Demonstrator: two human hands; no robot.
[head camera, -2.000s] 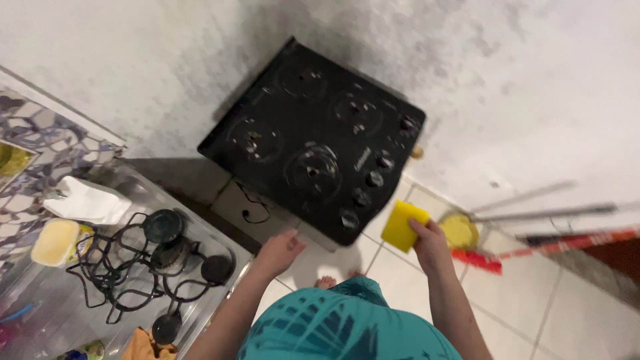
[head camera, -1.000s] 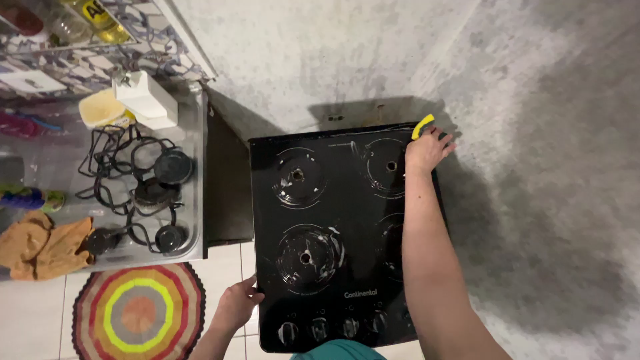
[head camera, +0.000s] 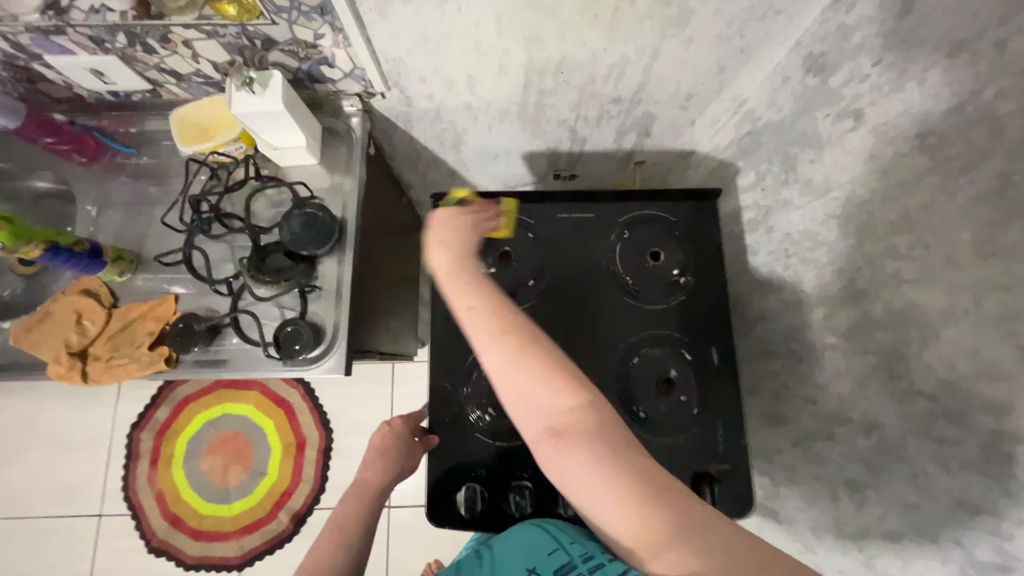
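Note:
A black stove top (head camera: 576, 320) with four burner wells, their burners and grates off, stands before me; wet streaks show on it. My right hand (head camera: 460, 232), somewhat blurred, presses a yellow sponge cloth (head camera: 504, 218) on its back left corner, beside the back left burner well. The right forearm crosses the cooktop and hides part of the front left well and some knobs. My left hand (head camera: 400, 448) rests at the stove's left edge, fingers on the rim, part of them hidden.
On the steel counter (head camera: 340, 264) at left lie black pan grates (head camera: 228, 232), burner caps (head camera: 308, 226), an orange cloth (head camera: 96, 336), a white container (head camera: 276, 120), a tub (head camera: 208, 128) and bottles (head camera: 56, 136). A round striped rug (head camera: 228, 464) lies on the tiles. A grey wall (head camera: 544, 80) runs behind the stove.
My right hand has moved with the yellow cloth from the back right corner to the back left corner. The left hand stays at the left edge. The view has shifted since the earliest frame.

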